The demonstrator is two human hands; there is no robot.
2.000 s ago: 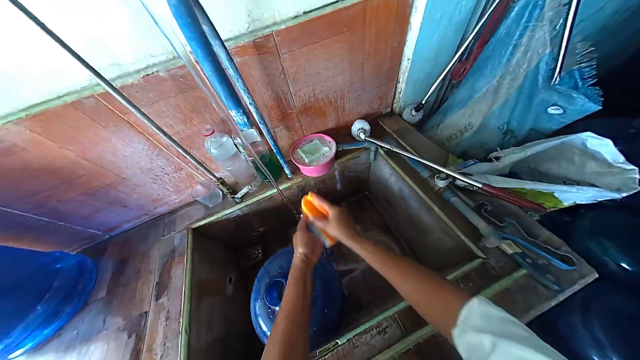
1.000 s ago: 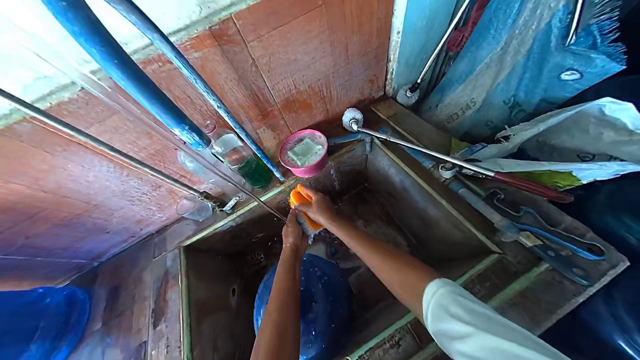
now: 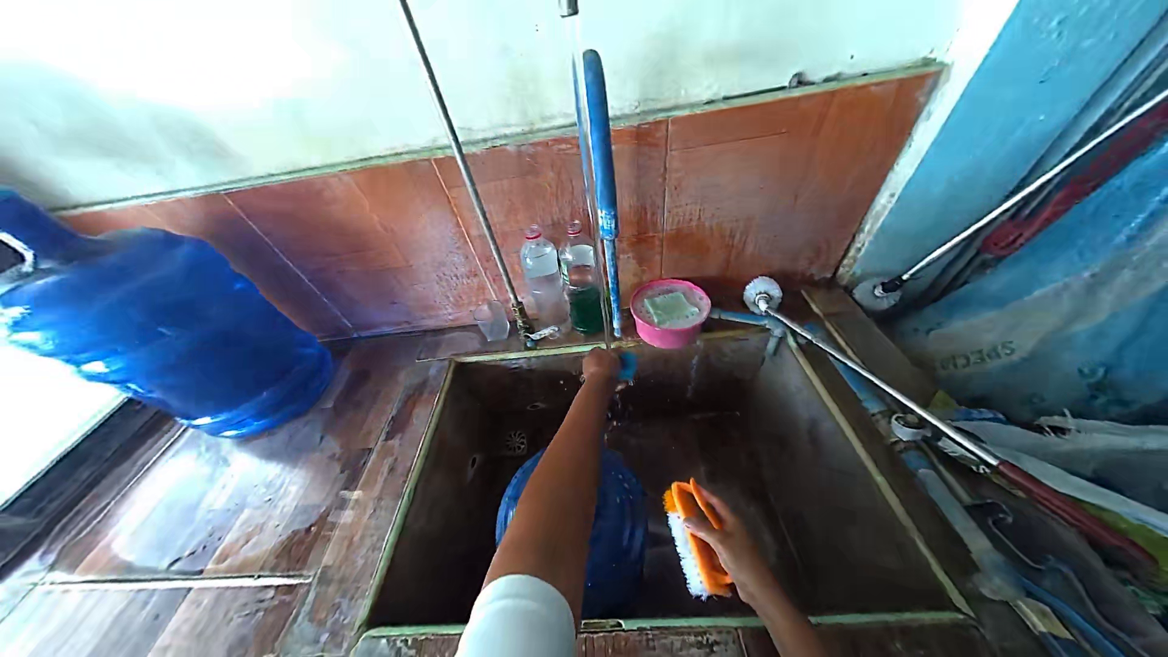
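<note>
My right hand (image 3: 725,534) is closed on an orange scrub brush (image 3: 701,543) with white bristles, low over the right part of the sink (image 3: 826,456). My left arm reaches to the back of the sink, where my left hand (image 3: 602,365) is under a thin stream of falling water. A small blue object (image 3: 627,366) shows beside its fingers; whether the fingers grip it is unclear. Below my left forearm a blue water jug (image 3: 620,529) stands in the sink, partly hidden by the arm.
Behind the sink stand two plastic bottles (image 3: 545,274), a clear cup (image 3: 493,321) and a pink tub (image 3: 671,336) with a sponge. Another blue jug (image 3: 219,338) is at the left. A long-handled brush (image 3: 876,392) lies along the right edge.
My hands were together at the orange brush; now they are apart. The left has moved to the water at the back, the right toward me with the brush. The view has swung left.
</note>
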